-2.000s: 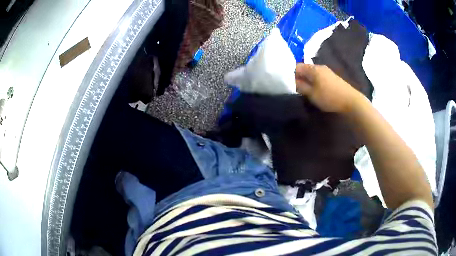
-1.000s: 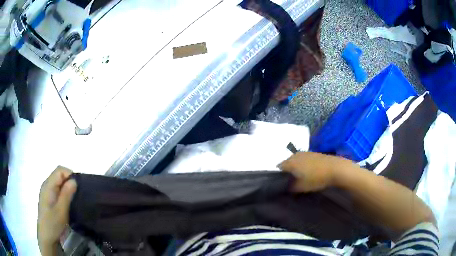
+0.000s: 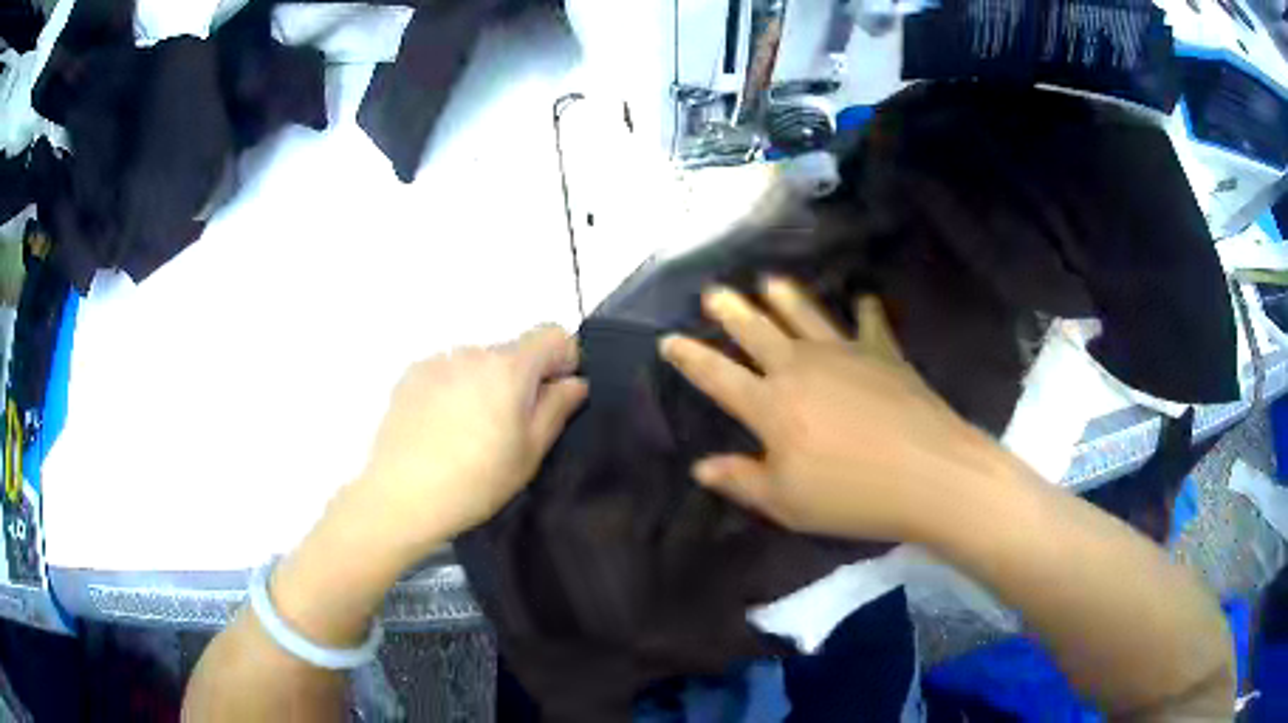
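Note:
A dark cut panel (image 3: 607,551) lies across the white sewing table, spreads right of the machine head and hangs over the front edge. My left hand (image 3: 487,410) pinches its left edge between thumb and fingers. My right hand (image 3: 819,410) lies flat on the cloth with fingers spread, gripping nothing. White fabric (image 3: 833,596) shows under the dark cloth at the front edge and again farther right. The sewing machine head (image 3: 749,113) stands just beyond the hands, blurred. The cloth covers part of the bed, and the needle point cannot be made out.
Dark and white pieces (image 3: 184,141) lie heaped at the table's far left. A measuring tape strip (image 3: 424,596) runs along the front edge. A blue bin (image 3: 1017,678) shows below right. A black printed cover (image 3: 1038,40) is on the machine arm.
The view has turned from the floor and bins to the machine. The dark panel, held stretched between both hands a second ago, now lies on the table, and my right hand has opened flat on it.

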